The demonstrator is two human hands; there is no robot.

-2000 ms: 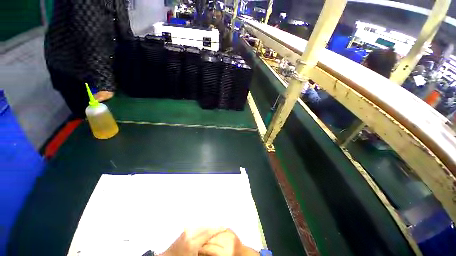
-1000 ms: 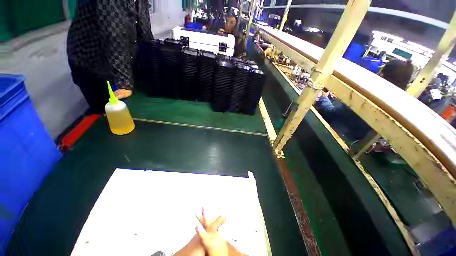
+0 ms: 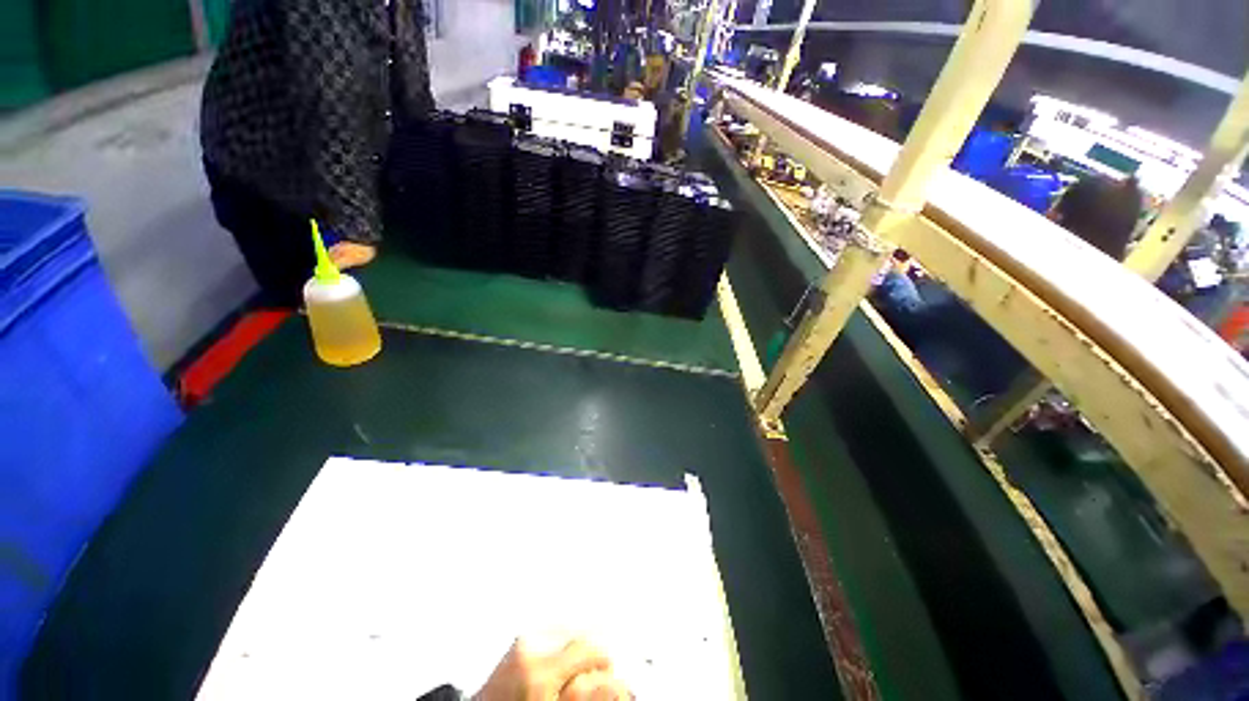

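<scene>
A large white sheet (image 3: 466,548) lies on the dark green bench in front of me. My left hand (image 3: 527,668) and my right hand (image 3: 592,681) are together over the lower part of the sheet, touching each other. Both are overexposed and cut off by the bottom edge of the picture. A dark watch shows at the left wrist. No part shows in either hand, but the space between them is hidden, and I cannot tell how the fingers are closed.
A squeeze bottle (image 3: 343,322) with yellow liquid stands beyond the sheet. Black stacked trays (image 3: 562,219) stand at the far end, beside a person in a dark patterned top (image 3: 295,123). A blue crate (image 3: 82,411) is at left. A cream frame post (image 3: 897,206) and a sunken belt (image 3: 904,507) are at right.
My hands were clasped, then had their fingers spread and crossed, and are now drawn together again lower in the picture. The view has turned left, showing more of the blue crate.
</scene>
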